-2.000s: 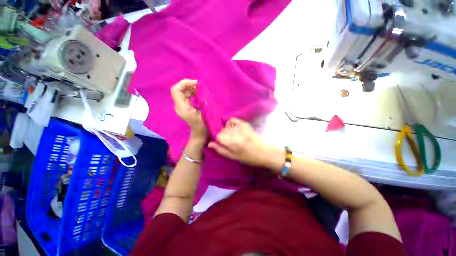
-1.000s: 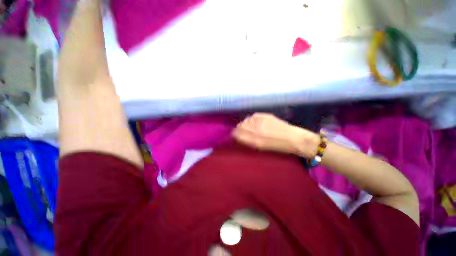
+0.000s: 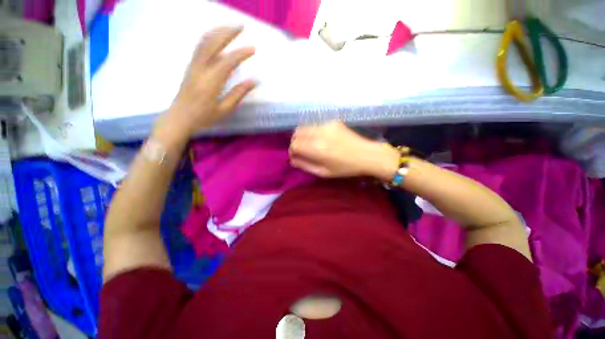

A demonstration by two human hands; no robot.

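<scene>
My left hand (image 3: 215, 79) is open above the white table, fingers spread and holding nothing. My right hand (image 3: 326, 151) is closed at the table's front edge, on magenta cloth (image 3: 252, 162) that lies over the lap; its fingertips are hidden. White pieces (image 3: 251, 210) show at the cloth's lower edge. Another magenta panel (image 3: 282, 13) lies on the table at the top and is cut off by the frame.
Scissors with a yellow and a green loop (image 3: 519, 61) lie at the table's right. A small red-pink scrap (image 3: 399, 38) lies left of them. A blue basket (image 3: 50, 228) stands at lower left, under a beige machine part (image 3: 30, 59). More magenta cloth (image 3: 540, 218) hangs at right.
The large magenta panel has moved away from me to the top edge. My hands have parted; my left hand came back over the table, my right hand went down to the lap cloth.
</scene>
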